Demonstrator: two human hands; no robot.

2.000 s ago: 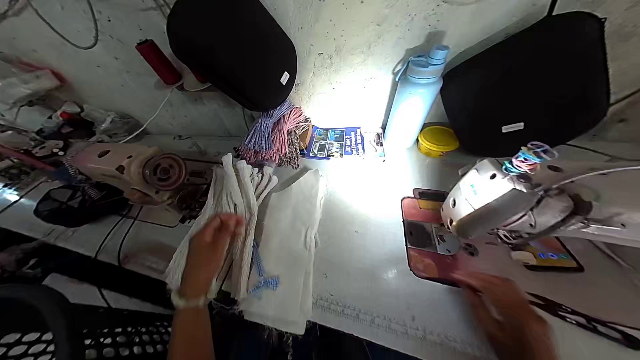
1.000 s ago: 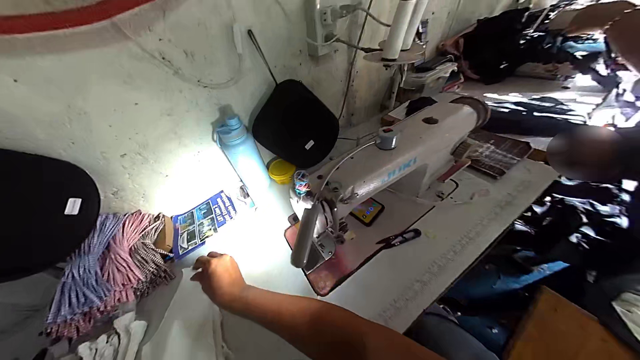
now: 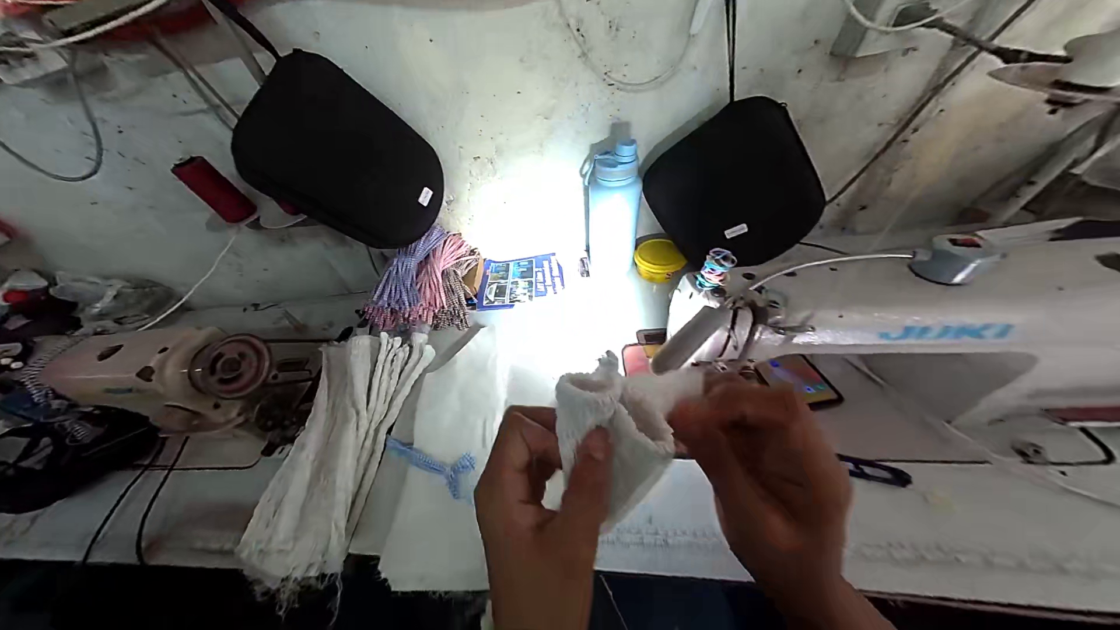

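A gathered piece of white fabric (image 3: 617,437) is up in front of me, above the table's near edge. My left hand (image 3: 547,499) pinches its left side between thumb and fingers. On its right, my right hand (image 3: 766,464) grips the upper end; this hand is slightly blurred. White fabric strips (image 3: 324,455) lie bunched at the left, beside a flat white cloth (image 3: 446,429) with a blue checked tie (image 3: 433,464) on it. Just beyond the hands stands the needle end of a white sewing machine (image 3: 927,324).
Behind are bundled patterned cords (image 3: 429,280), a printed blue card (image 3: 521,280), a light-blue bottle (image 3: 614,210) and a yellow tub (image 3: 658,259). Two black cases (image 3: 337,149) hang on the wall. A phone (image 3: 809,382) lies under the machine arm; another machine (image 3: 157,372) is at left.
Both hands now hold white fabric together in front of me; a second ago one hand was reaching by the blue card. The view has swung back left.
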